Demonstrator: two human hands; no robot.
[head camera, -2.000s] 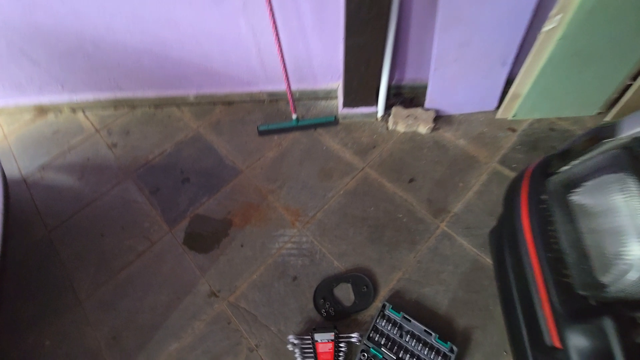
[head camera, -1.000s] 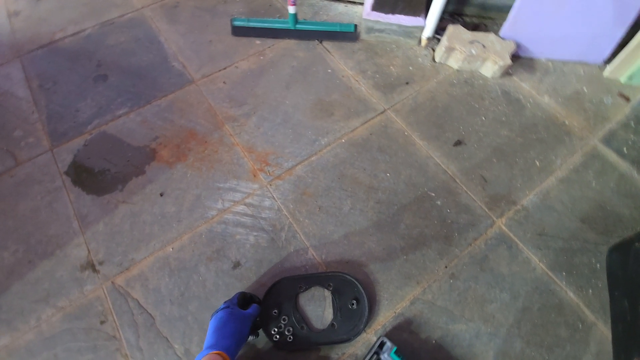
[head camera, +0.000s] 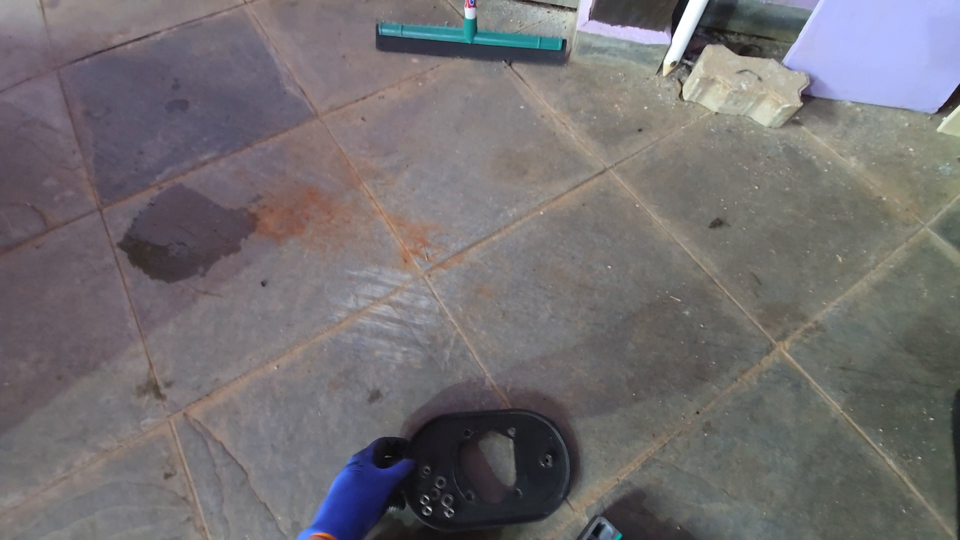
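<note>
My left hand (head camera: 373, 480), in a blue and black glove with an orange cuff edge, grips the left edge of a black oval plate (head camera: 536, 480) at the bottom centre. The plate has a large central opening and small holes around it. Several small metal nuts (head camera: 440, 482) lie on its left part. Whether the plate touches the floor I cannot tell. At the bottom edge, right of the plate, shows the corner of a dark case with green trim (head camera: 600, 529). My right hand is out of view.
A green floor squeegee (head camera: 471, 41) stands at the top by the wall. A concrete paver block (head camera: 745, 85) and a lilac panel (head camera: 881, 52) are at the upper right, beside a white pole (head camera: 686, 36). The stone tile floor (head camera: 525, 300) bears a dark wet patch (head camera: 184, 234) and a rusty stain.
Two seconds ago no hand was in view; my gloved left hand has since come to the black plate's left edge. The view has moved down towards the floor, and the wrench set has left it.
</note>
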